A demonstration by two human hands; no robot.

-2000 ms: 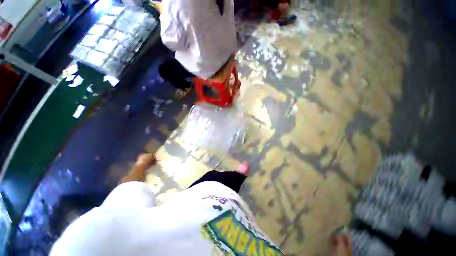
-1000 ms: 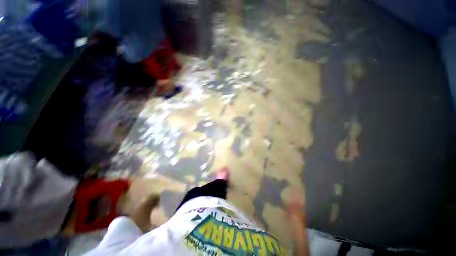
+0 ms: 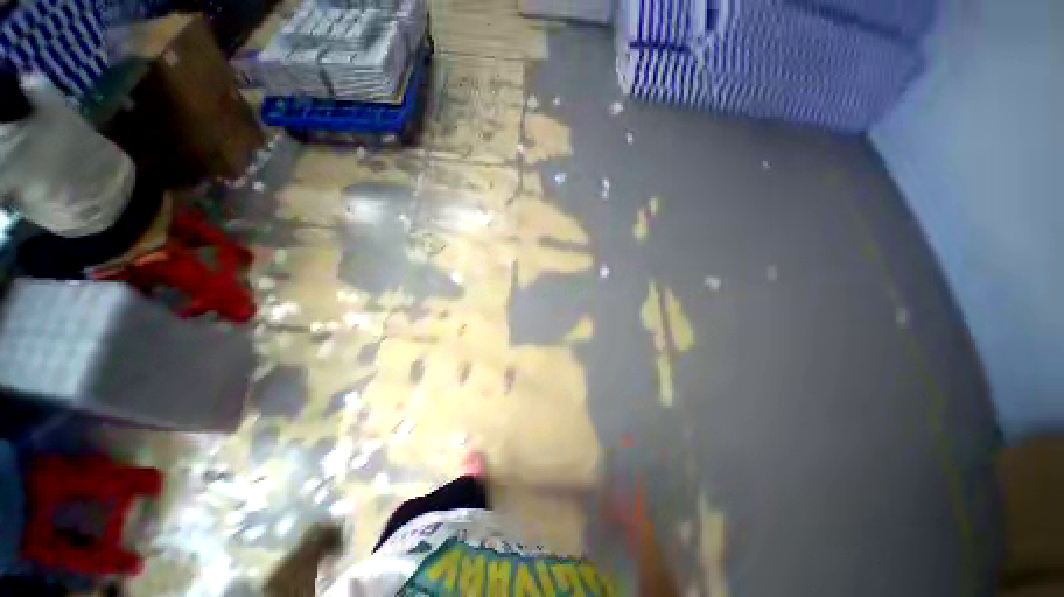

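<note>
My left hand (image 3: 306, 557) is a brown blur at the bottom edge, left of my white printed shirt. My right hand (image 3: 636, 519) is a blurred shape low in the picture, right of the shirt. The fingers of both are too smeared to read, and nothing held shows. In front lies worn yellowish floor (image 3: 449, 385) strewn with small white scraps. A blue trolley (image 3: 344, 114) holds stacked pale goods (image 3: 350, 53) farther ahead. A large stack of blue-and-white striped cartons (image 3: 770, 64) stands at the top right.
Red stools stand at left (image 3: 216, 274) and lower left (image 3: 88, 513), with a pale box (image 3: 169, 362) between them. A person in a pale top (image 3: 64, 157) sits beside a brown carton (image 3: 193, 99). A pale wall (image 3: 974, 222) bounds the grey floor (image 3: 805, 338) at right.
The view has moved from the green bench and a seated person to open floor, bringing the trolley and striped carton stack into sight. Both hands remain low and blurred.
</note>
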